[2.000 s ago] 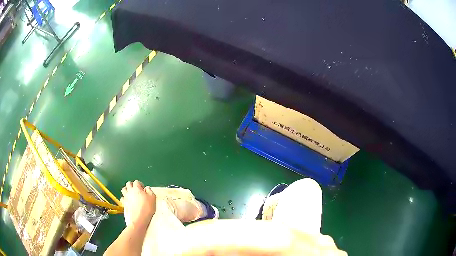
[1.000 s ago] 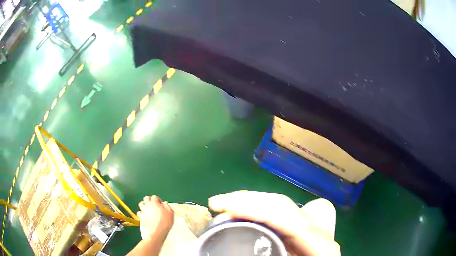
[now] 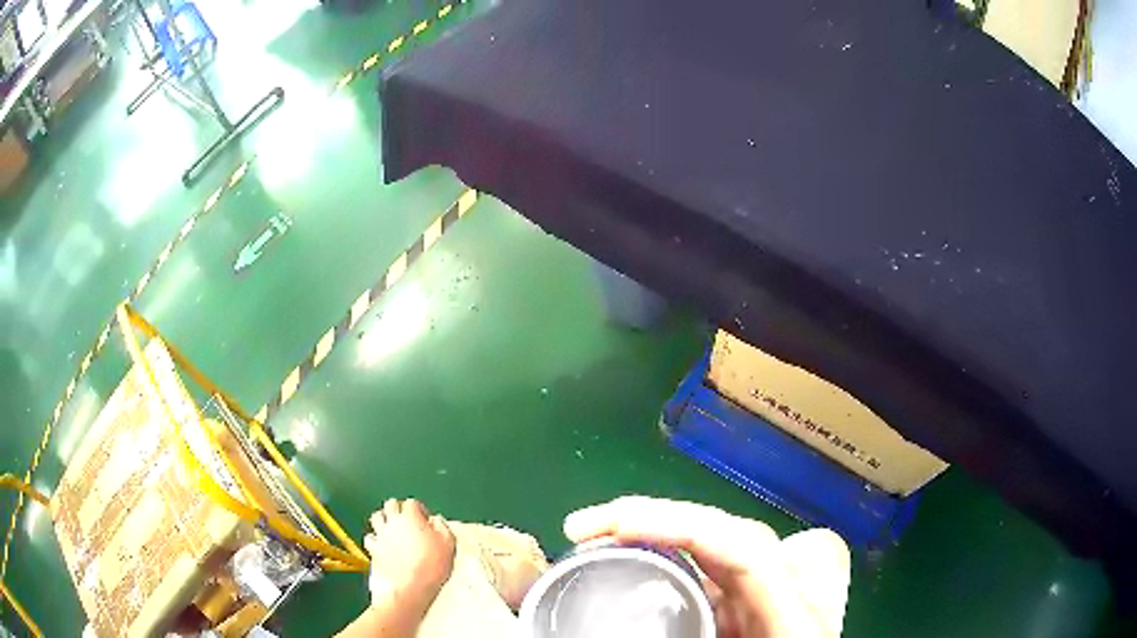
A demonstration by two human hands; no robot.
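Note:
A round flask cup (image 3: 620, 601), silvery-grey inside with a dark rim, is raised close to the camera at the bottom centre, cut off by the lower edge. My right hand (image 3: 698, 548) curls around its far and right side and holds it. Its contents cannot be told clearly. My left hand (image 3: 412, 548) rests on my left leg at the lower left, fingers together; nothing shows in it, but its palm is hidden.
A black-covered table (image 3: 798, 162) spans the upper right. Below its edge is a blue crate (image 3: 773, 464) with a tan cardboard sheet (image 3: 829, 418). At the left, a trolley's yellow rails (image 3: 187, 436) surround a taped carton (image 3: 137, 499). Clear plastic packaging (image 3: 268, 567) lies beside it.
My right hand and the cup came into view from below, and the cup now sits slightly lower and further right than a second ago. The whole scene has shifted right and down. My left hand stays on the leg.

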